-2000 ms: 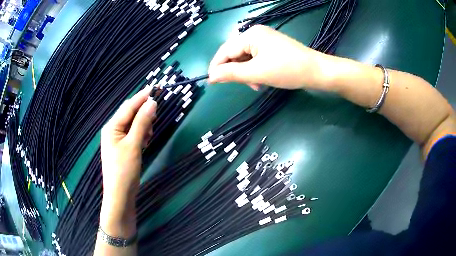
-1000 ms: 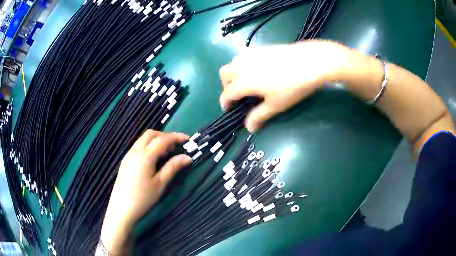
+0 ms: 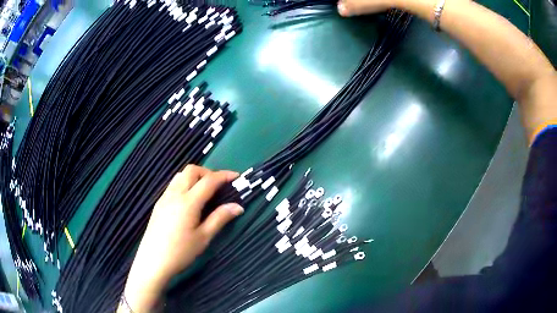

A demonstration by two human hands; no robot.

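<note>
My left hand [image 3: 186, 223] is closed around a bundle of black cables [image 3: 327, 125], just behind its white end pieces [image 3: 250, 183]. This bundle curves up to the top right. My right hand [image 3: 372, 7] is at the top edge, partly cut off, over the cables' far part and beside loose black strands [image 3: 293, 9]; its grip is hidden. Below the held bundle, another fan of leads has white markers [image 3: 305, 244] and small ring terminals [image 3: 342, 227] at its ends.
A broad black cable batch [image 3: 110, 92] with white-marked ends lies at the upper left. A narrower batch [image 3: 131, 165] lies beside it, partly behind my left hand. The glossy green tabletop [image 3: 440, 153] curves at the right. Blue items stand at the left edge.
My left hand has left the narrower batch and closed on the middle bundle. My right hand has moved from the middle up to the top edge, and the bundle now lies exposed.
</note>
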